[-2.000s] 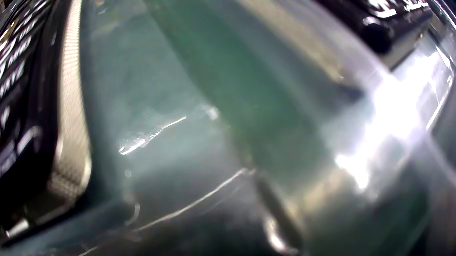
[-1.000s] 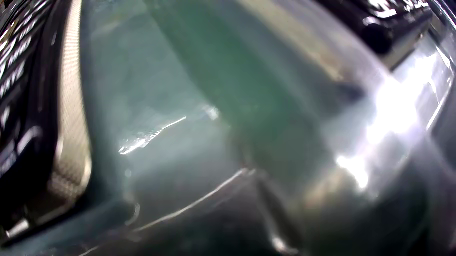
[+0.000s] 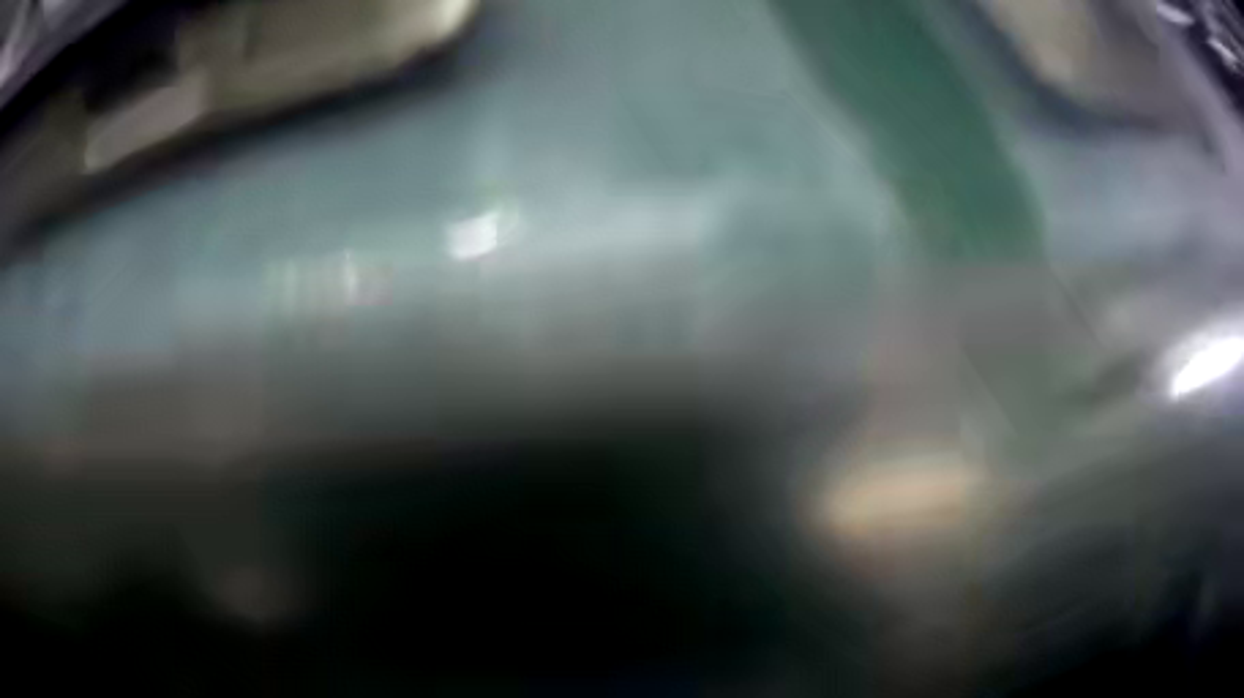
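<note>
The view is very close and blurred. The rounded end of a keypad phone (image 3: 293, 62), with a pale beige edge, is cut off at the upper left; its keys cannot be made out. A clear plastic surface, likely a tray (image 3: 614, 205), spreads across the middle with bright glints on it. Part of a second pale, dark-edged thing (image 3: 1071, 55) shows at the upper right; I cannot tell what it is. No hand can be made out.
A darker green band (image 3: 907, 123) runs down from the top edge, right of the middle, under the clear plastic. The lower part of the picture is dark and blurred. A blurred pale patch (image 3: 907, 494) shows at the lower right.
The view has shifted and blurred. The left phone's end now sits higher, its keys no longer legible. The green band shows further right, and the dark area at the bottom has grown.
</note>
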